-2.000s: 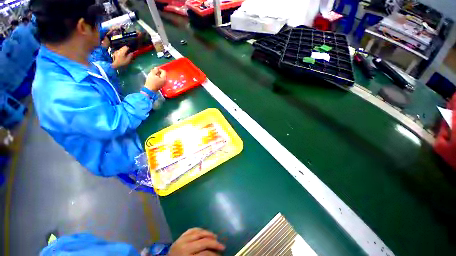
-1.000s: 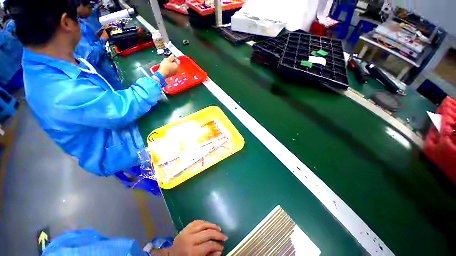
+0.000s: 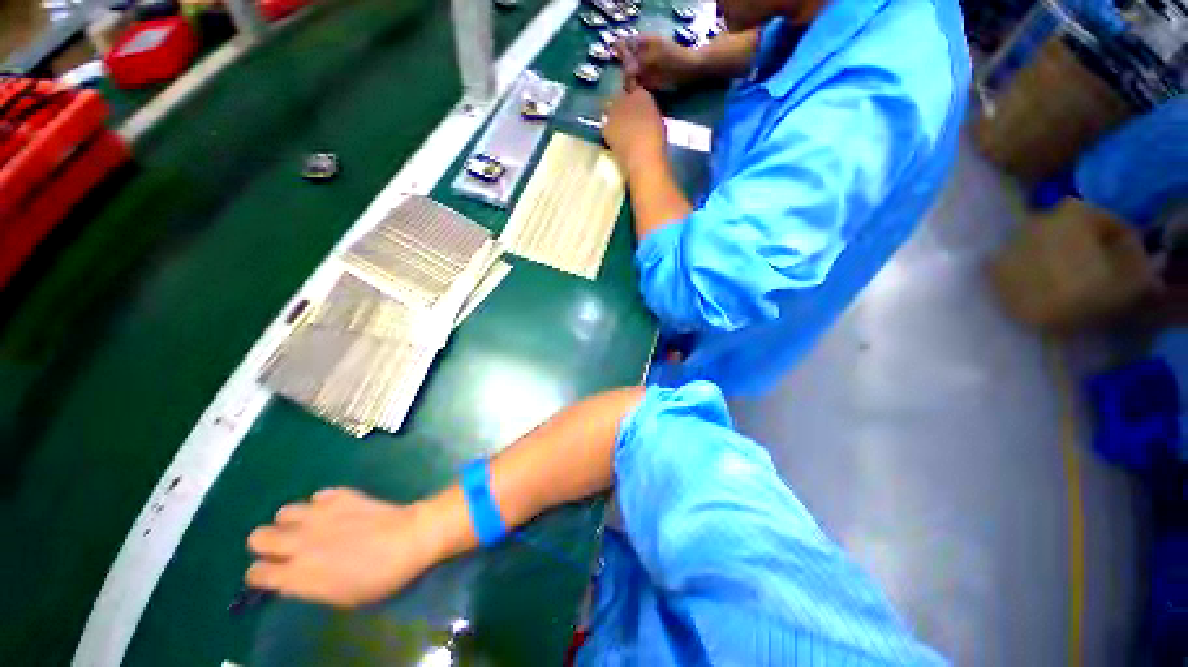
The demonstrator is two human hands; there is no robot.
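My right hand [image 3: 336,547] rests palm down low over the green bench [image 3: 521,313], with a blue band on the wrist. Its fingers are bent, and a small dark tip shows just below them; what it is and whether the hand holds it cannot be told. Beyond the forearm lies an overlapping pile of striped beige-grey sheets [image 3: 352,352]. Another pale striped sheet [image 3: 567,209] lies beside it, near the neighbouring worker. My left hand is out of the picture.
A neighbouring worker in a blue smock [image 3: 808,170] works at the bench. A clear tray [image 3: 508,141] holds small square units. A white rail [image 3: 241,404] divides bench from belt; one unit [image 3: 319,166] lies on the belt. Red trays [image 3: 52,156] stand across it. Another person's blurred arm is right.
The view has swung far to the right. The yellow tray, black trays and my left hand have left the picture. My right arm, the sheet pile and another worker have come into view.
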